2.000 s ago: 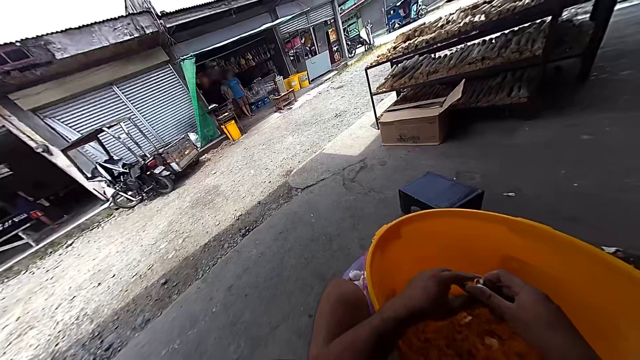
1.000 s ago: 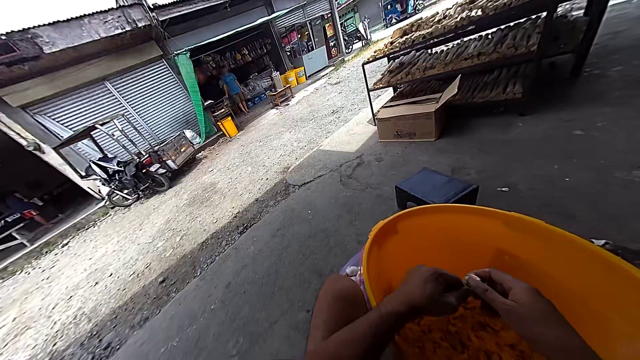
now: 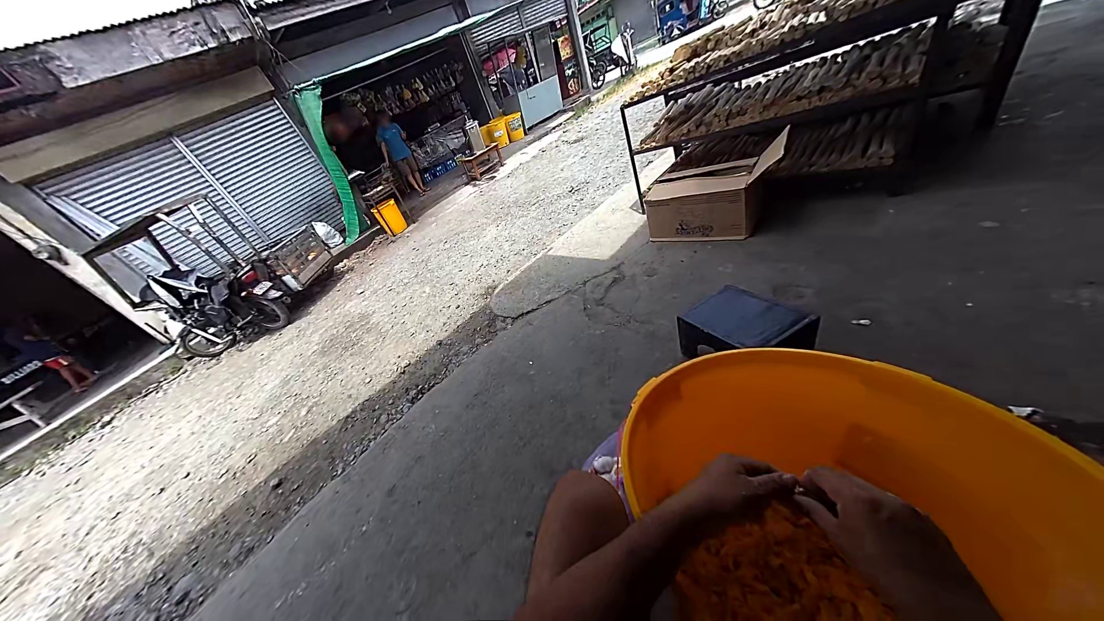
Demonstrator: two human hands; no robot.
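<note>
A large orange-yellow plastic tub fills the lower right. In its bottom lies a heap of loose orange pieces, too dark to name. My left hand and my right hand meet above the heap, inside the tub. Their fingertips pinch a small pale piece between them; most of it is hidden by the fingers. My bare knee is against the tub's left side, with a bit of patterned purple cloth beside it.
Beyond the tub stands a dark blue box. An open cardboard box sits by a dark metal rack stacked with pale, stick-like pieces. Across the gravel lane are a motorcycle with sidecar and a person at a shopfront.
Two seconds ago my hands showed a whitish piece between the fingers; now the fingers are closer around it. Both hands stay over the orange heap.
</note>
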